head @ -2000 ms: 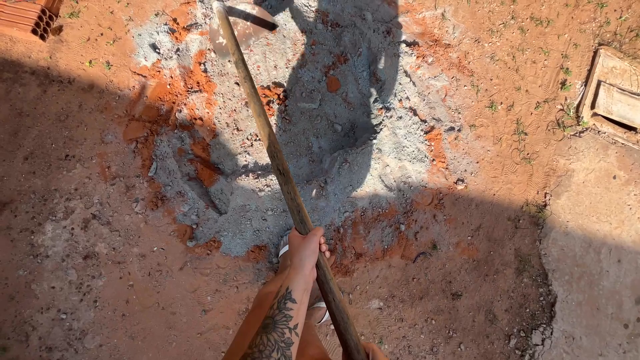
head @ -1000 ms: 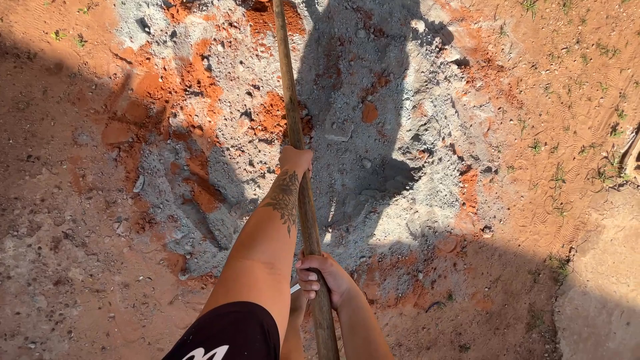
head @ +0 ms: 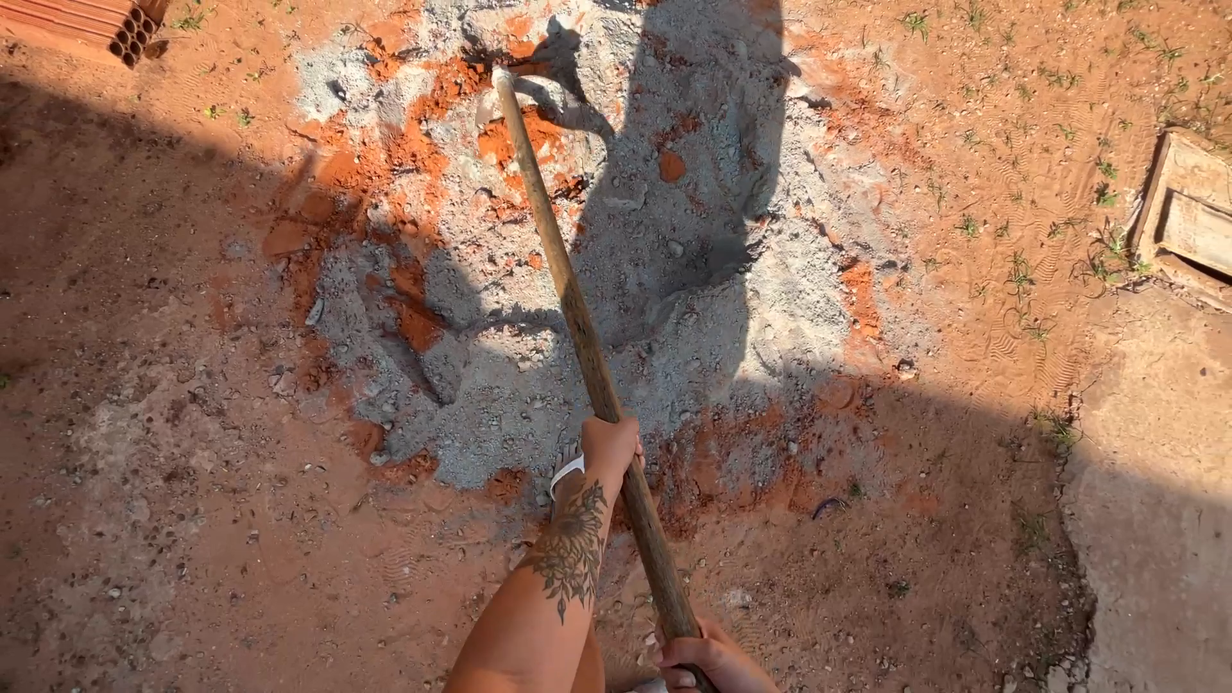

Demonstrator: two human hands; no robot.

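Note:
A long wooden handle [head: 568, 289] of a hoe runs from the bottom centre up to the left. Around its middle my left hand [head: 612, 449] is closed, and my right hand [head: 703, 656] grips it near the lower end. At the far end the metal hoe blade [head: 544, 96] rests on or just over the pile of grey sand-like mix [head: 491, 404], which has orange soil [head: 419, 322] through it. Part of the blade is hard to make out against the pile and its shadow. My left forearm, with a tattoo, covers part of one foot.
Hollow clay bricks [head: 87, 24] lie at the top left. At the right edge is a worn, shallow box-like object [head: 1198, 217], beside a concrete slab [head: 1155, 539] with a broken edge. My feet, in white-strapped footwear [head: 568, 472], are close below the pile.
A second ago my left hand was farther up the handle, apart from my right; the view has shifted since. The blade, out of view then, shows again at the far side of the pile.

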